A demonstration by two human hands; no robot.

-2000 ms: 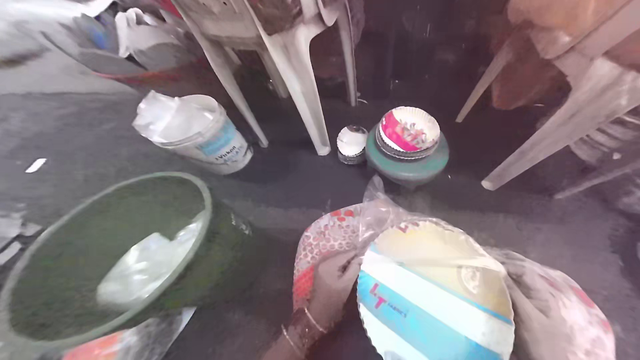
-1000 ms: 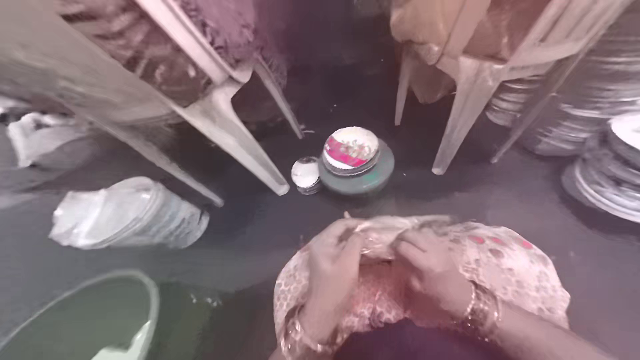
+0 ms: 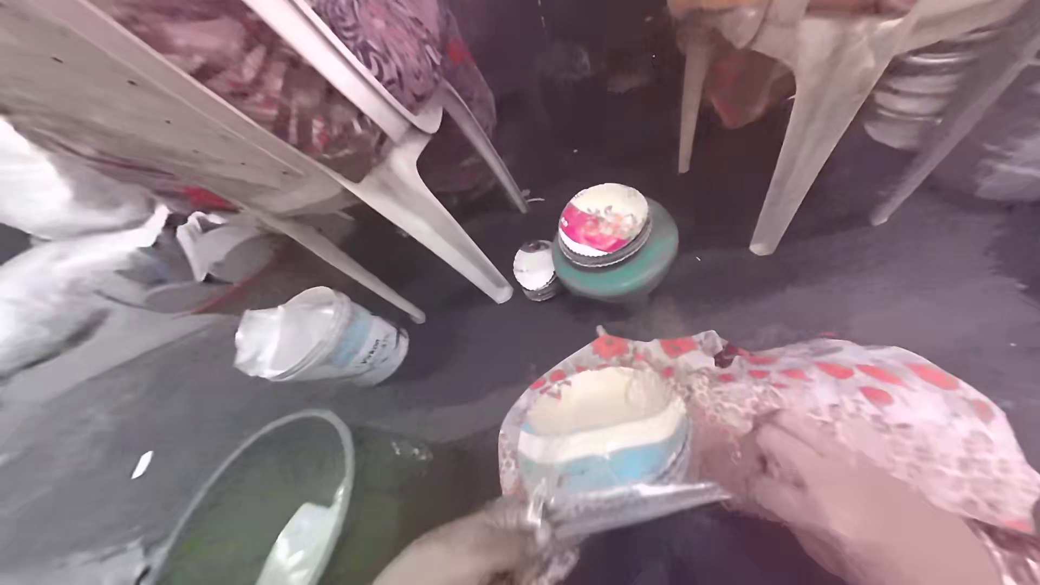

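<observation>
A stack of paper bowls (image 3: 605, 431), cream, white and blue inside, rests on patterned cloth (image 3: 886, 390) over my lap, with clear plastic film (image 3: 634, 504) along its near side. My left hand (image 3: 479, 544), blurred, is at the near left of the stack, against the film; its fingers are not clear. My right hand (image 3: 804, 471) lies over the cloth to the right of the stack, fingers bent near the film's end; its grip cannot be made out. Beyond them, pink-printed paper bowls (image 3: 605, 219) are stacked on a round green stand (image 3: 662, 252), beside a small stack of white discs (image 3: 536, 268).
A white bucket with plastic in it (image 3: 357, 341) stands at left, behind a large green tub (image 3: 345, 455). Plastic chairs' legs (image 3: 443, 219) (image 3: 788, 154) reach the floor ahead. White bags (image 3: 73, 268) lie at far left; stacked plates (image 3: 918, 89) stand at far right.
A second ago both hands were together on the cloth with no bowls visible there; now the hands are apart and a bowl stack with film shows between them.
</observation>
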